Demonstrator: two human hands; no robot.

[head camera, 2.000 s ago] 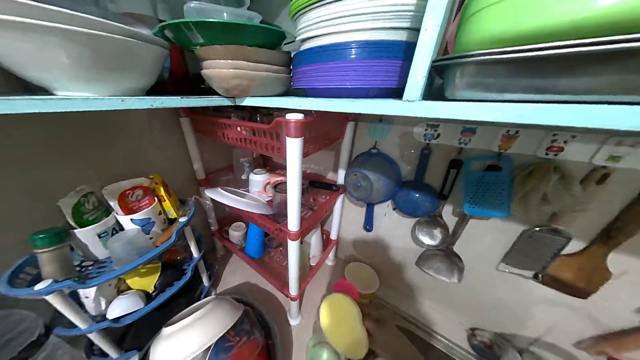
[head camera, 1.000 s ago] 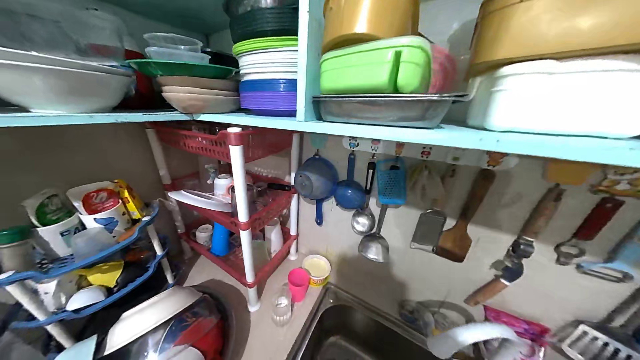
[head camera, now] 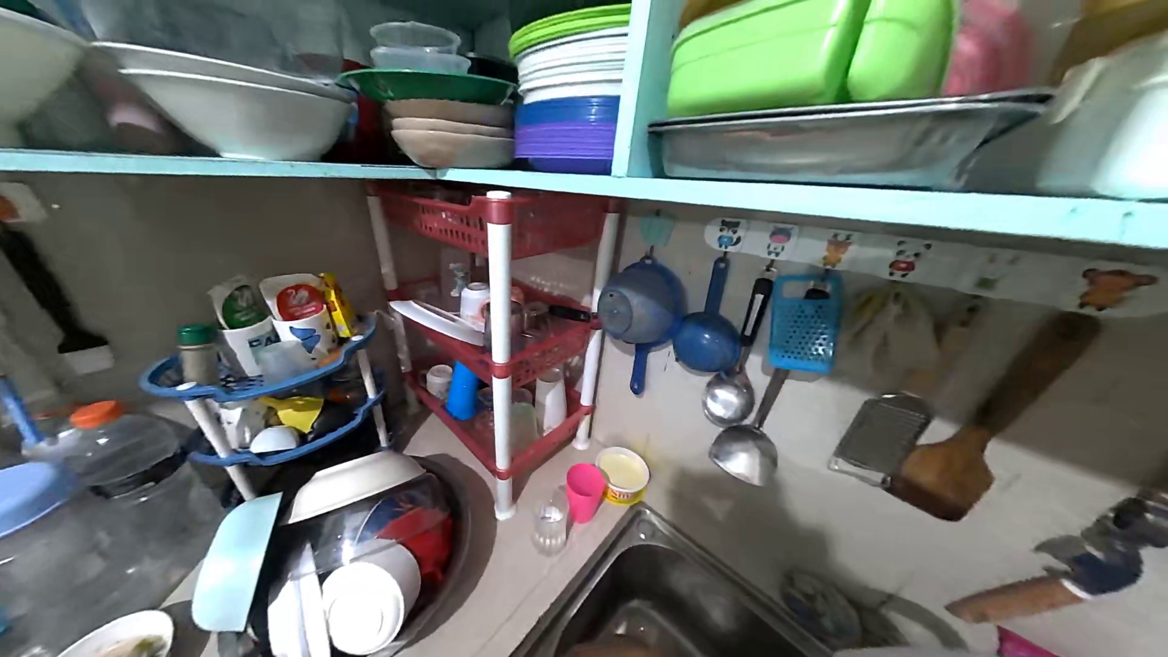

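Neither of my hands can be made out. A blurred brownish shape (head camera: 616, 648) shows at the bottom edge, inside the steel sink (head camera: 584, 593); I cannot tell what it is. On the counter by the sink's corner stand a clear glass (head camera: 550, 522), a pink plastic cup (head camera: 585, 493) and a yellow-and-white tub (head camera: 623, 474), close together. Left of them, a large dark basin (head camera: 461, 566) holds a white bowl (head camera: 356, 484), white cups (head camera: 363, 607), a pale blue dish (head camera: 235, 561) and a clear lid.
A red rack (head camera: 500, 365) of cups fills the corner, beside a blue tiered rack (head camera: 255, 392). Strainers (head camera: 641, 301), ladles (head camera: 744, 454), a grater (head camera: 883, 433) and a wooden turner (head camera: 949, 470) hang on the wall. The turquoise shelf (head camera: 547, 182) crosses overhead, bearing bowls and plates.
Two seconds ago a yellow oval thing was in front of the pink cup, and part of a hand showed at the lower right; neither is in view now. The view has swung right, then back left.
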